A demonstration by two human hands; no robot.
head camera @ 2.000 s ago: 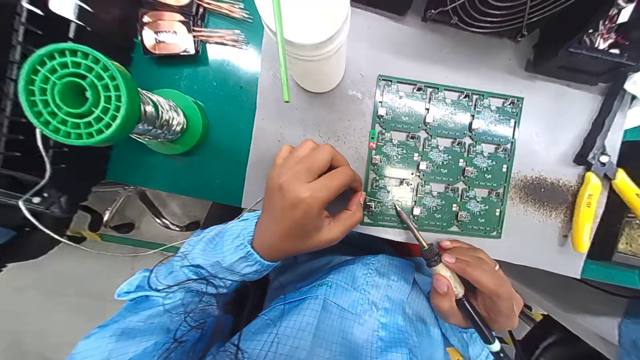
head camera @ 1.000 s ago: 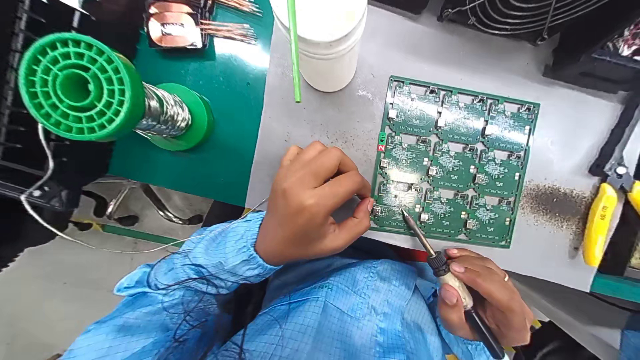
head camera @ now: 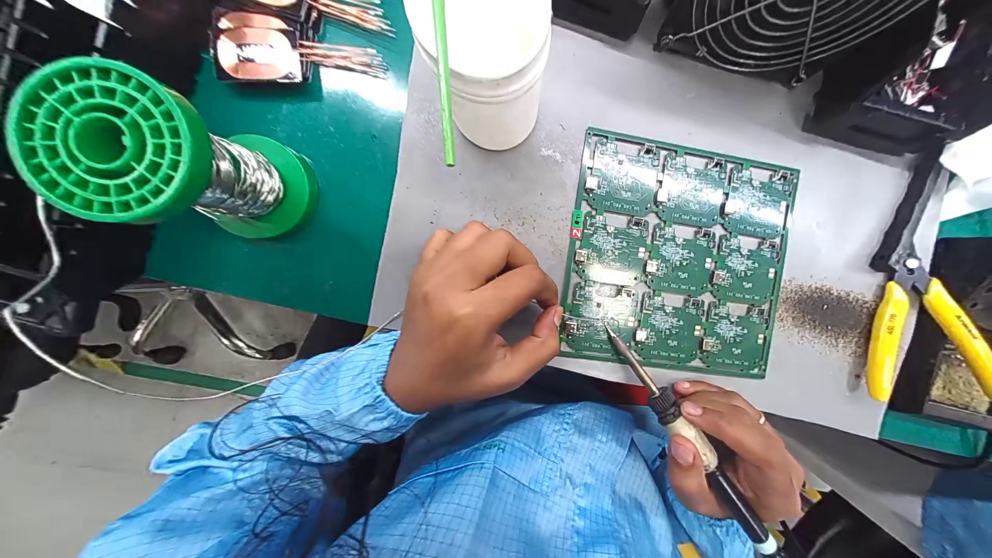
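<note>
My left hand (head camera: 480, 318) pinches the end of a thin solder wire (head camera: 583, 318) between thumb and forefinger, at the left edge of a green circuit board panel (head camera: 682, 267). The wire trails back beneath the hand toward a green spool of solder (head camera: 244, 182). In my right hand (head camera: 736, 449) is a soldering iron (head camera: 639, 368), held like a pen. Its tip rests at or just above the lower left board of the panel, close to the wire's end; whether they touch cannot be told. The panel lies flat on a grey mat (head camera: 480, 194).
A white tub (head camera: 496, 93) with a green stick (head camera: 446, 85) across it stands behind my left hand. Yellow-handled cutters (head camera: 891, 341) lie at the right, beside dark scattered granules (head camera: 825, 310). A fan with a wire guard (head camera: 783, 31) stands at the back right. Copper-leaded parts (head camera: 260, 50) sit back left.
Both hands keep nearly the same pose at the lower left of the panel. The iron's tip has shifted slightly relative to the board. The view has moved a little.
</note>
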